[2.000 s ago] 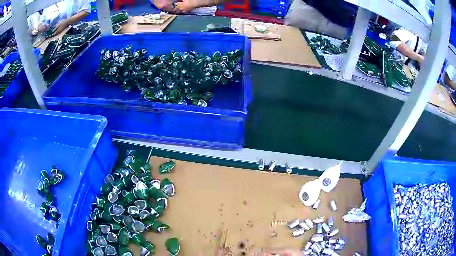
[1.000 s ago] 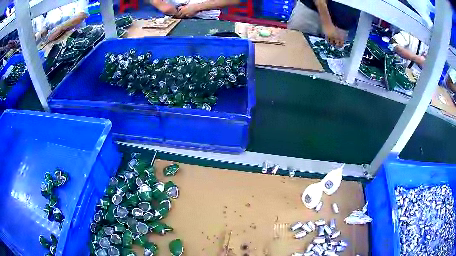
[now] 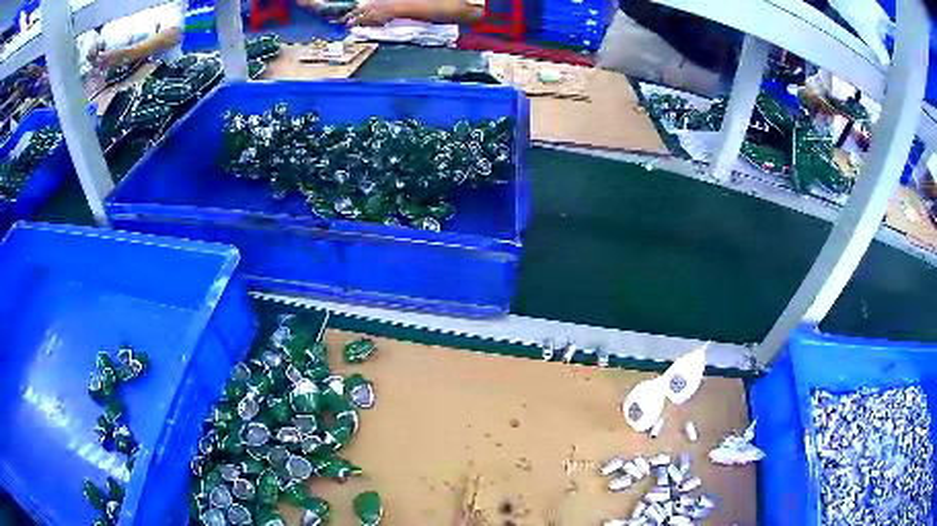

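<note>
Neither of my hands is in the picture. A pile of green caps with pale faces [image 3: 272,431] lies at the left of the tan work board [image 3: 462,411]. One green cap [image 3: 367,506] lies apart at the pile's lower right. Small silver-white cylinders [image 3: 668,501] lie in a heap at the board's lower right. Two white pointed bottles lie behind them, one at the left [image 3: 645,405] and one at the right [image 3: 683,376]. A white crumpled scrap [image 3: 737,446] lies beside the right tote. A thin pale stick [image 3: 472,499] shows near the lower edge.
A tilted blue tote [image 3: 62,308] with a few green parts stands left. A deep blue tote [image 3: 390,262] heaped with green parts stands behind the board. A right blue tote [image 3: 783,431] holds silver-white pieces. White posts [image 3: 837,226] rise at both sides. People's arms [image 3: 411,12] show opposite.
The whole view has shifted slightly down and right. A bit of skin at the lower edge two seconds ago is gone. Across the belt, a hand over the green parts has withdrawn.
</note>
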